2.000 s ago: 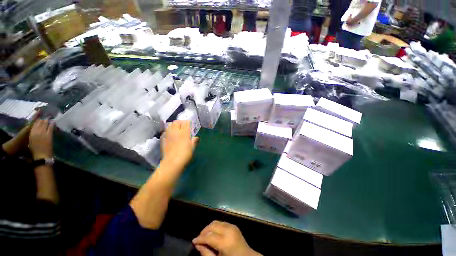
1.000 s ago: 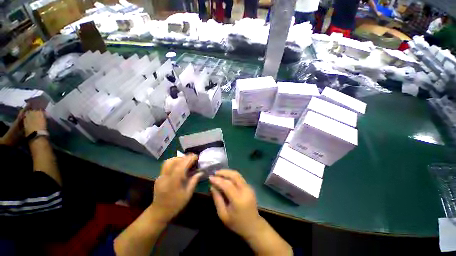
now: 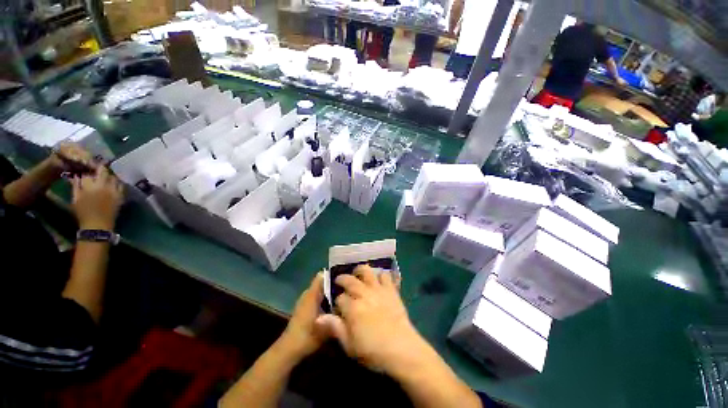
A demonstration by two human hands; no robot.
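An open gift box with its lid flap up is held above the bench's near edge. My left hand grips its left side. My right hand lies over the box opening with its fingers inside, on dark contents. Whether these fingers grip anything is hidden. A batch of open boxes with upright white flaps stands to the left, some showing black cable. Closed boxes are stacked to the right. A small black part lies between my right hand and the stack.
A person's hands work at the far left beside a row of white boxes. Clear blister trays lie behind the open boxes. A metal post stands behind the closed boxes. White goods line the far side.
My right hand has moved from the box's near edge into its opening. My left hand has shifted onto the left side. The view has tilted, and the neighbour's hands have shifted.
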